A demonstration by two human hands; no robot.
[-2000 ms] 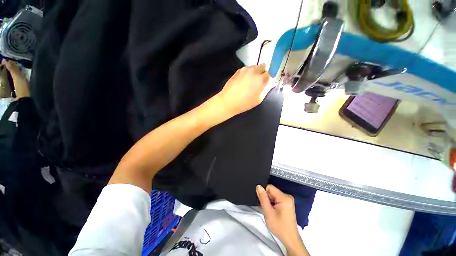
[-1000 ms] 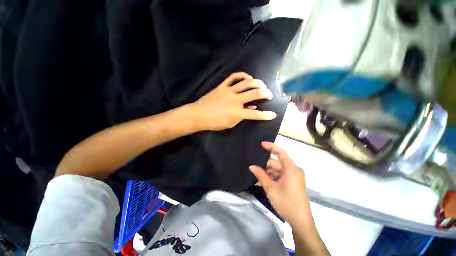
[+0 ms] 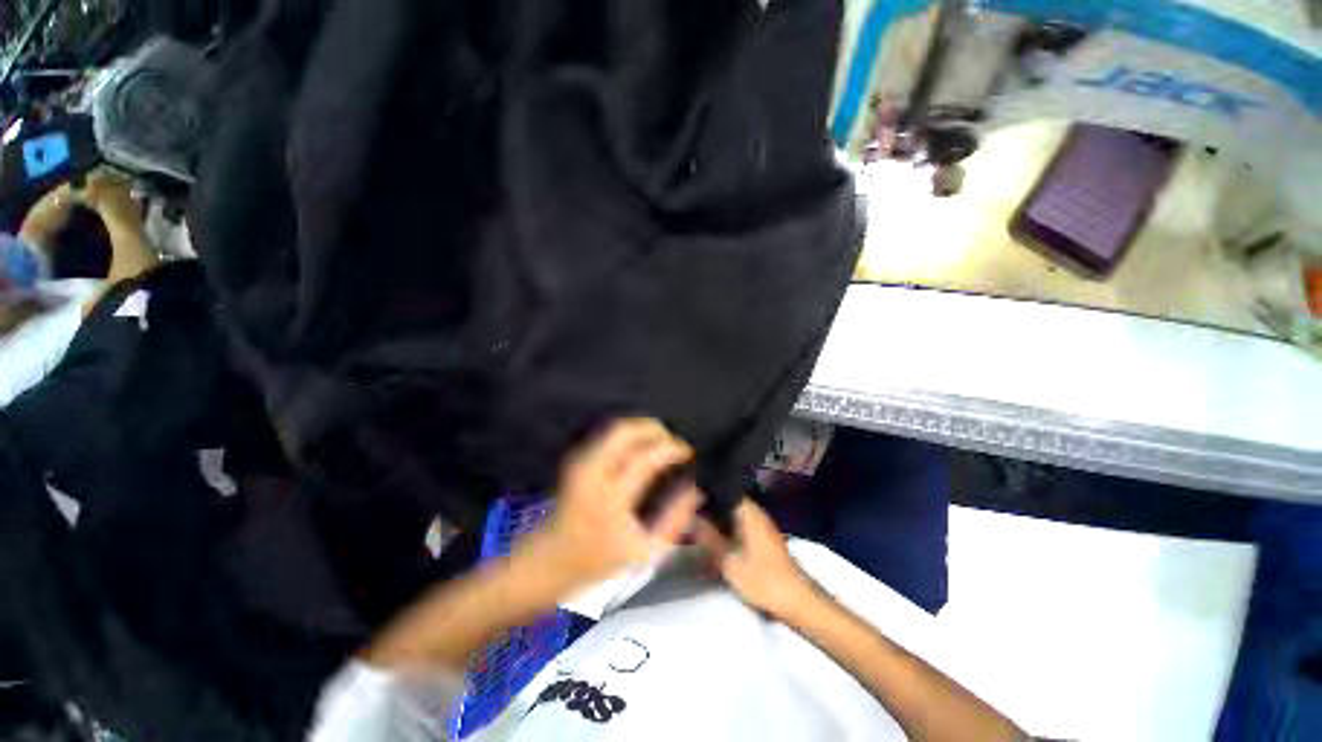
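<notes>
A large black garment (image 3: 653, 305) covers the left of the table and hangs down towards the lap. My left hand (image 3: 624, 493) is blurred and grips the garment's lower edge, fingers curled, close to my body. My right hand (image 3: 757, 563) is beside it and pinches the same edge from the right. The sewing machine (image 3: 1160, 87), white with a blue stripe, stands at the top right; its needle area is partly visible beside the cloth.
A phone (image 3: 1098, 200) lies on the machine bed. The table's ruler edge (image 3: 1044, 452) runs to the right, with a white board (image 3: 1095, 623) below. A blue crate (image 3: 510, 660) is by my lap. Black garments (image 3: 145, 478) are heaped left. Another person's arms (image 3: 123, 232) show far left.
Both hands have moved down from the flat panel near the needle to the garment's lower edge by my body. The cloth is now bunched and folded, and the view has shifted.
</notes>
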